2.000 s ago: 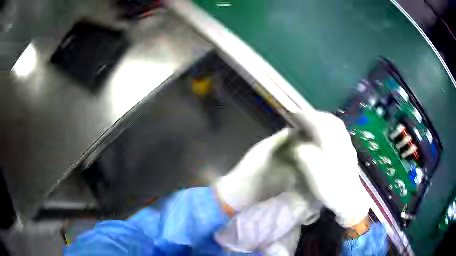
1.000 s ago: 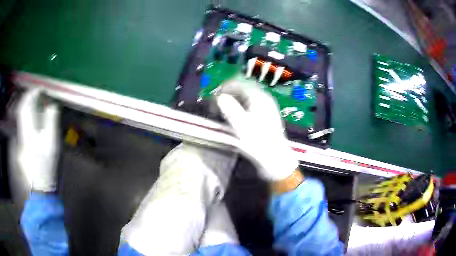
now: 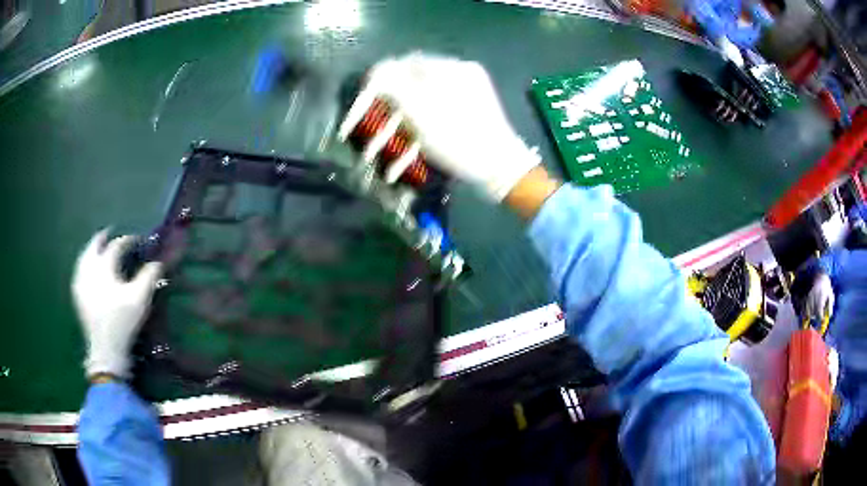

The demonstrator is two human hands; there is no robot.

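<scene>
My right hand [image 3: 447, 119], in a white glove, grips a circuit board by its copper-orange coil [image 3: 392, 140]. The board is tilted, blurred and raised above the right part of the black carrier frame. My left hand [image 3: 116, 299], also gloved, holds the left edge of the black carrier frame [image 3: 285, 389]. The frame has no board in it and green belt shows through its openings. Whether it lies flat on the belt cannot be told.
A green board [image 3: 613, 128] lies solder side up on the belt, with dark parts [image 3: 727, 95] beyond it. The conveyor rail [image 3: 504, 332] runs in front. A yellow-black fan-like unit [image 3: 737, 299] and red foam block [image 3: 806, 403] are at right, near other people's blue sleeves.
The board has come out of the carrier in my right hand. My left hand has moved from the left side of the rail onto the carrier's edge. The view has shifted.
</scene>
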